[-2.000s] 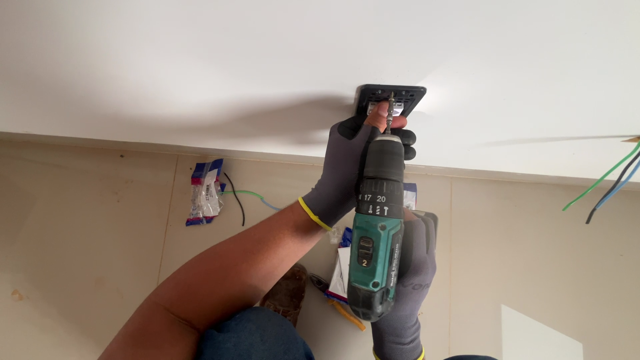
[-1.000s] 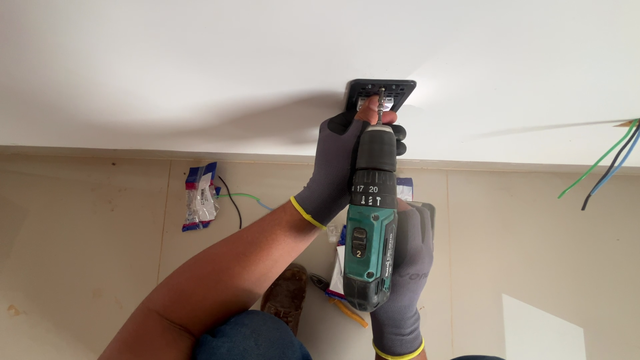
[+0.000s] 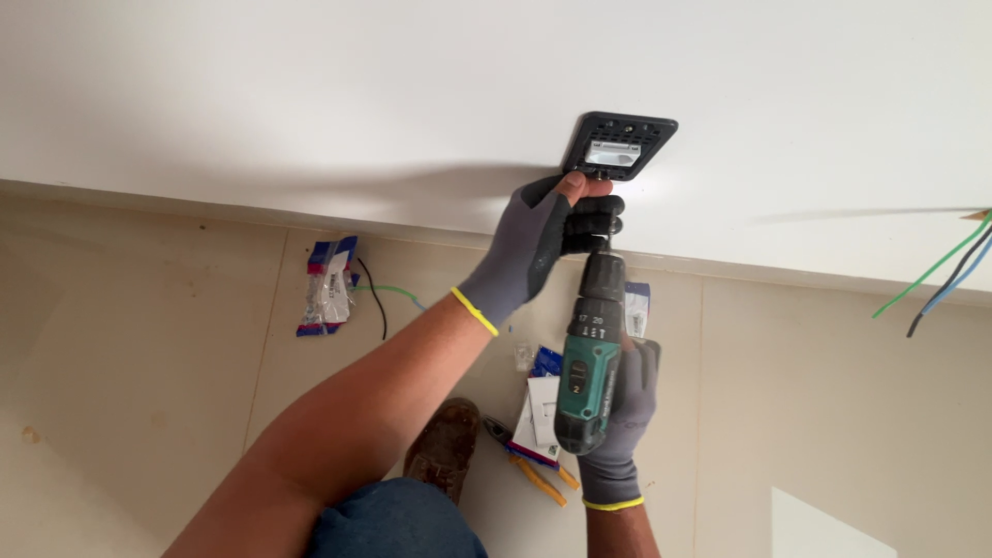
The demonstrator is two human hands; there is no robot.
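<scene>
A black electrical mounting frame (image 3: pixel 651 147) with a pale module in its middle sits on the white wall; a screw shows at its upper edge. My left hand (image 3: pixel 550 225), in a grey and black glove with bare thumb and index fingertips, pinches a small metal screw (image 3: pixel 601 177) at the frame's lower edge. Around the handle of a green and black cordless drill driver (image 3: pixel 590 364) is my gloved right hand (image 3: pixel 632 395). The drill points up at the wall, its bit (image 3: pixel 611 232) just below the frame and beside my left fingers, apart from the screw.
Orange-handled pliers (image 3: pixel 539 480) and a white cover plate (image 3: pixel 544 407) on packaging lie on the tiled floor near my shoe (image 3: pixel 446 446). A plastic packet (image 3: pixel 329 287) and wire offcuts (image 3: pixel 376 291) lie left. Green, black and blue wires (image 3: pixel 942 275) stick out of the wall at right.
The drill and its bit have moved down from the frame. My left fingers have shifted from the frame's middle to its lower edge, so the pale module shows more fully.
</scene>
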